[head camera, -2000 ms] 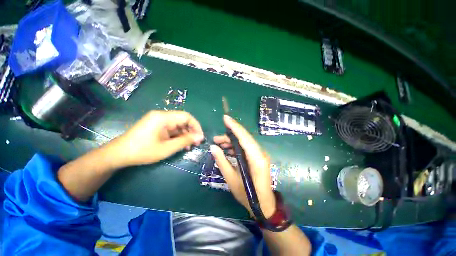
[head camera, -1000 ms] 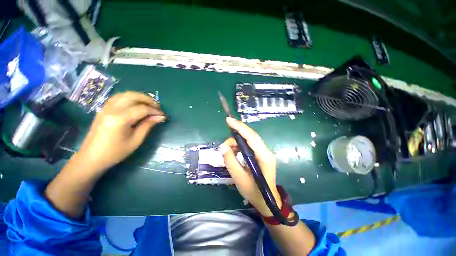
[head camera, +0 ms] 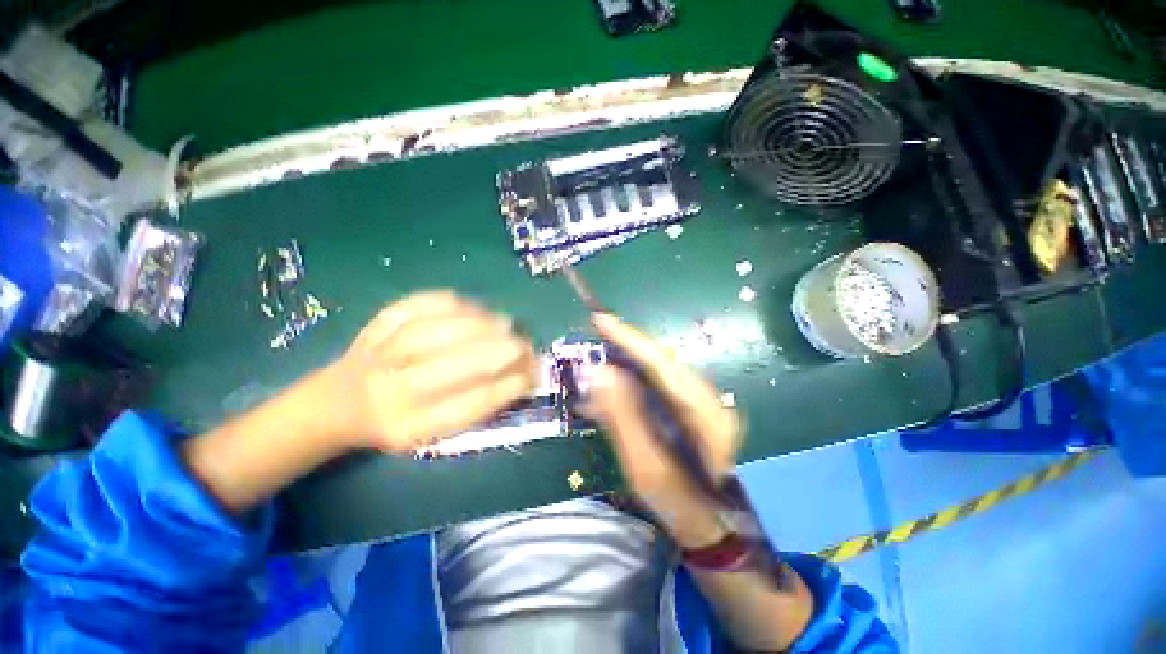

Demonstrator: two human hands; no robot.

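Note:
A phone board assembly (head camera: 505, 432) lies on the green mat near my body, partly hidden under both hands. My left hand (head camera: 441, 371) is over its left part, blurred, fingers curled; I cannot tell whether it holds anything. My right hand (head camera: 671, 428) holds the black soldering iron (head camera: 659, 406) like a pen, its thin tip pointing up and away from me, off the board. The right thumb and fingers are at the board's right end. A loose pile of small components (head camera: 292, 296) lies at the left.
Other stacked phone boards (head camera: 595, 202) lie beyond my hands. A black fume fan (head camera: 815, 138), a pale tub of silvery bits (head camera: 867, 300) and an iron stand (head camera: 1055, 228) are at right. A parts bag (head camera: 157, 271), blue bin (head camera: 19, 256) and solder spool (head camera: 32, 399) are at left.
The view has shifted to the right. My left hand has moved from near the component pile back to the board. The board now has its dark circuitry end toward the right hand.

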